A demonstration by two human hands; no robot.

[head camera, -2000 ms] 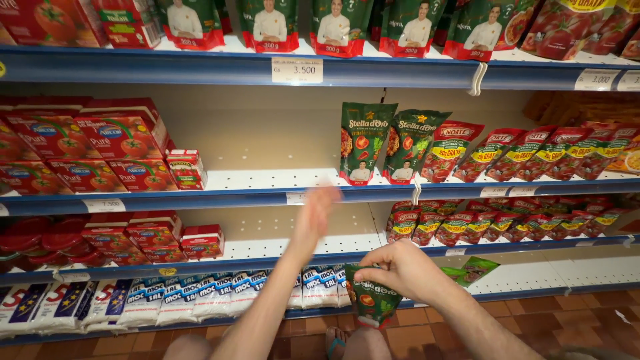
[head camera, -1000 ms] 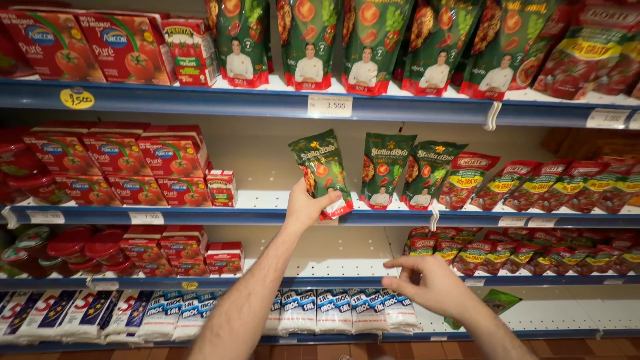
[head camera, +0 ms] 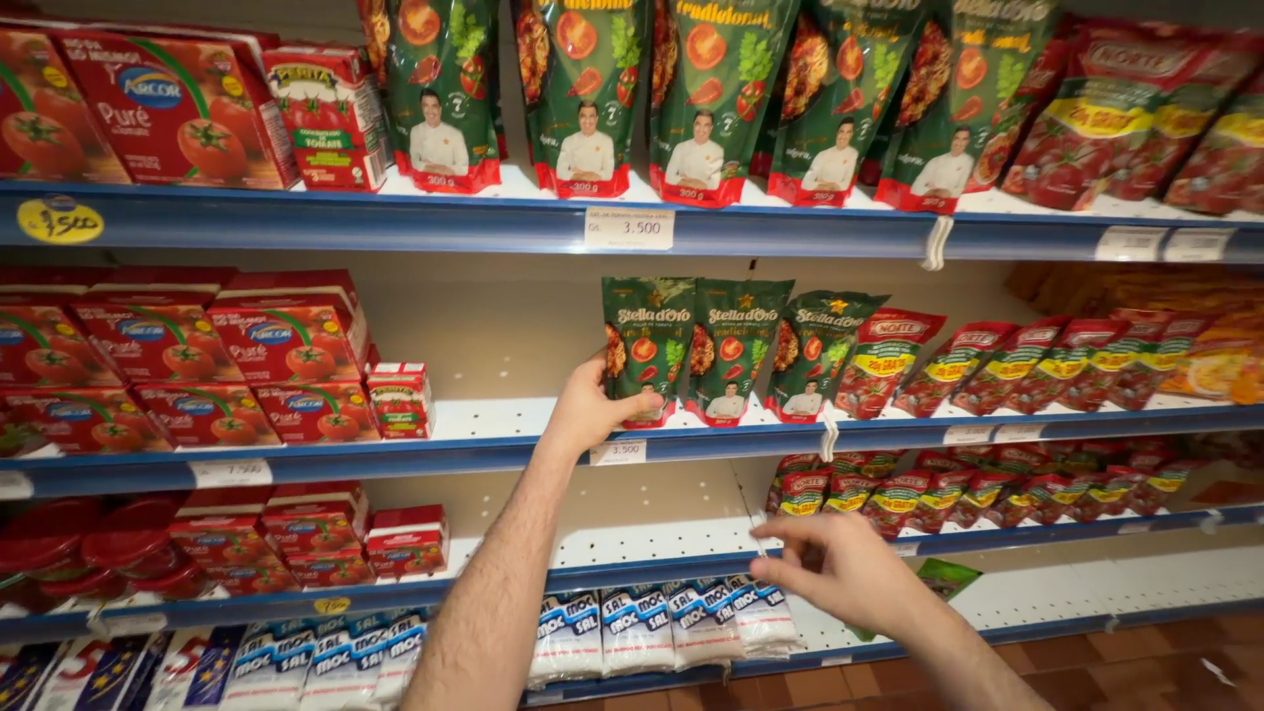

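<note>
My left hand [head camera: 592,405] grips the lower part of a green tomato sauce pouch [head camera: 648,341], which stands upright at the front of the middle shelf. Two similar pouches, one in the centre [head camera: 733,346] and one to its right [head camera: 815,351], stand beside it. Below and to the right, my right hand [head camera: 839,568] hangs in front of the lower shelf, its fingers apart and nothing held. A green packet [head camera: 946,578] lies on the bottom shelf, partly hidden behind my right forearm.
Red tomato puree cartons [head camera: 286,336] fill the left of the middle shelf; red pouches [head camera: 889,360] continue the row at right. Larger green pouches [head camera: 588,109] line the upper shelf. Salt bags [head camera: 637,632] sit at the bottom. Blue shelf edges [head camera: 513,449] run across.
Two seconds ago a green pouch was low by my right hand; one second ago my left hand held it tilted above the shelf. Now it stands upright beside the other two.
</note>
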